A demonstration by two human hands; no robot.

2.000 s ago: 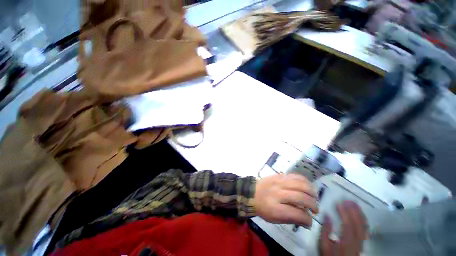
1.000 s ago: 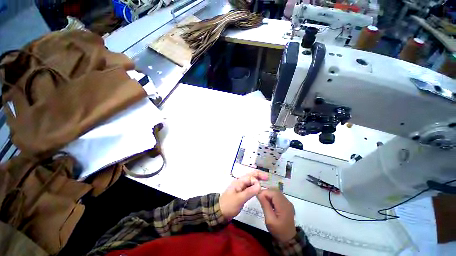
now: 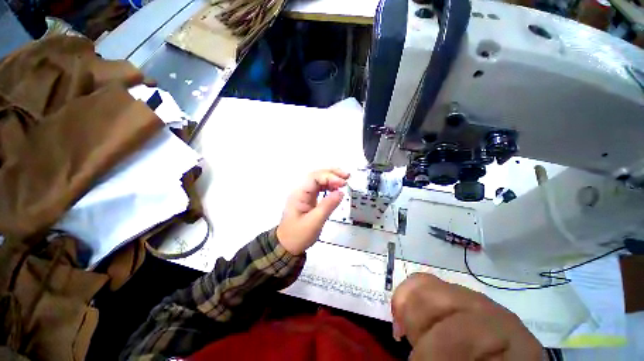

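The white-grey sewing machine (image 3: 551, 92) stands at the right. Its needle bar and presser foot (image 3: 373, 182) are low over the raised post with its holed metal block (image 3: 368, 208). My left hand (image 3: 307, 215) is just left of the post, fingertips near the presser foot, thumb and forefinger a little apart. No thread can be made out there. My right hand (image 3: 459, 321) is large and close at the bottom right, in front of the slide plate (image 3: 441, 218). Its fingers are curled and its fingertips are mostly hidden.
Brown bag pieces (image 3: 78, 155) and white sheets (image 3: 134, 197) are piled at the left, with a brown strap loop (image 3: 205, 240). Red-and-black snips (image 3: 454, 238) and a black cable (image 3: 487, 284) lie right of the post. Tension knobs (image 3: 445, 170) hang low. Cut strips (image 3: 247, 14) lie at the far side.
My hands were together in front of the post and have parted. The left moved up to the presser foot, the right down and right towards the camera. The view has moved closer to the machine.
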